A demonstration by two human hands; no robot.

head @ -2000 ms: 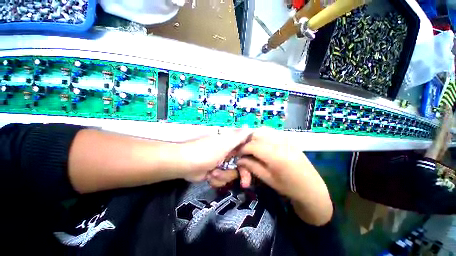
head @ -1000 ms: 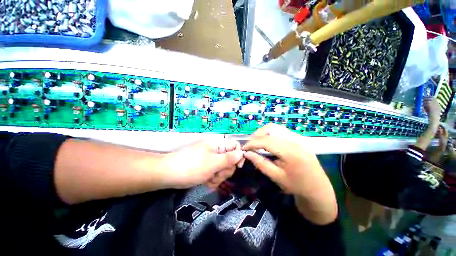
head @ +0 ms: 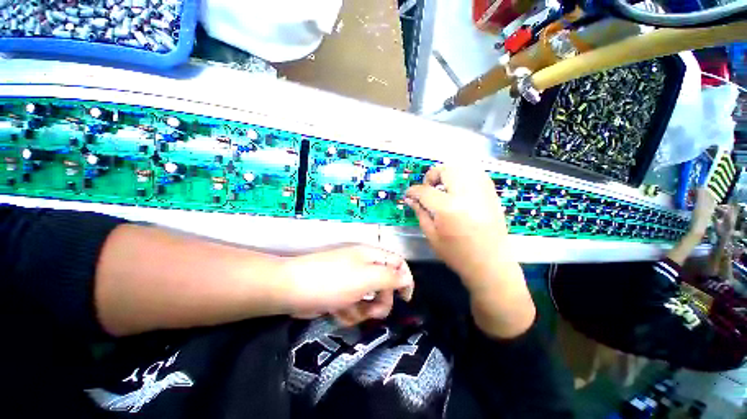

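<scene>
Green circuit boards [head: 270,176] carrying small white, blue and reddish-brown parts lie end to end in the white rail [head: 205,86]. My right hand [head: 463,217] is over the board just right of the dark gap, thumb and fingertips together at its surface; whether a part is between them cannot be told. My left hand [head: 348,282] is a loose fist below the rail's near edge, in front of my body. A small pale-silver bit of the components [head: 370,296] shows between its fingers; the rest is hidden.
A blue bin [head: 151,54] of silver-grey parts, a white bag [head: 274,29] and cardboard [head: 360,57] are behind the rail. A yellow-tan pole [head: 614,61] crosses above a black tray [head: 655,135] of dark and yellow-green capacitors. Another person's dark sleeve [head: 622,307] is at right.
My right hand has left my left hand and moved up over the board. The left hand stays below the rail. Earlier gaps between boards at right have closed. The view has shifted slightly.
</scene>
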